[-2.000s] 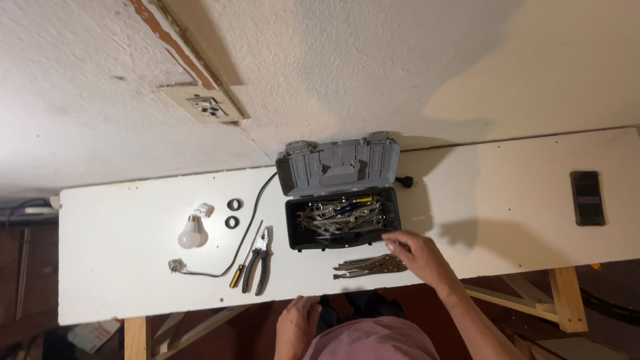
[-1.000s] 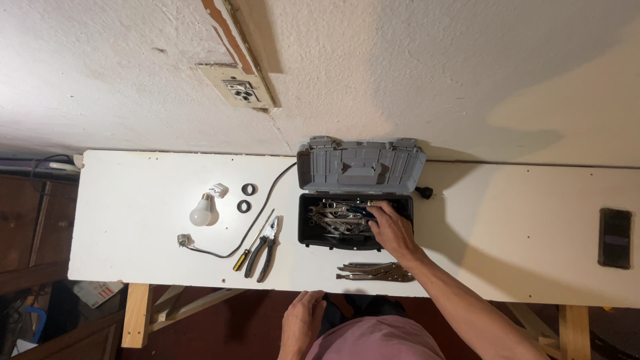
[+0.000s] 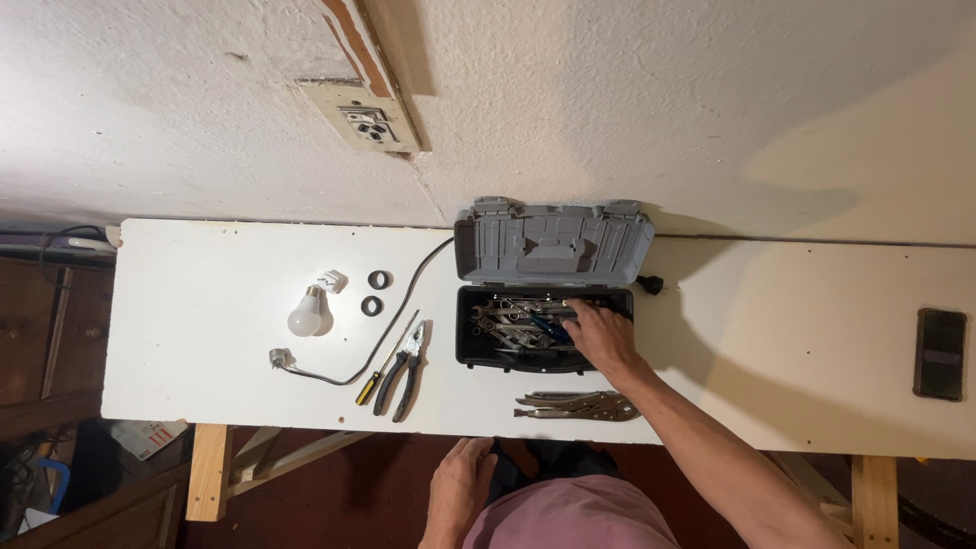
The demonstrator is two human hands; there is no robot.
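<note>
My right hand (image 3: 601,335) reaches into the black toolbox (image 3: 469,364), its fingers over a pile of wrenches (image 3: 503,320). Beside its fingertips lies a screwdriver with a blue handle (image 3: 550,329); whether the fingers grip anything is hidden. The toolbox's grey lid (image 3: 554,244) stands raised against the wall. Locking pliers (image 3: 602,406) lie just in front of the box, partly behind my right forearm. My left hand (image 3: 460,480) rests at the table's front edge, apparently holding nothing, fingers close together.
Left of the box lie combination pliers (image 3: 404,370), a yellow-and-black screwdriver (image 3: 371,386), two black rings (image 3: 378,280), a light bulb (image 3: 306,316), a white plug adapter (image 3: 332,281) and a lamp socket (image 3: 279,358) on a black cord (image 3: 396,305). A phone (image 3: 940,354) lies far right; a wall outlet (image 3: 371,126) is above.
My right hand has moved from near the locking pliers into the open toolbox, and its fingers stay among the tools. My left hand remains by the table edge.
</note>
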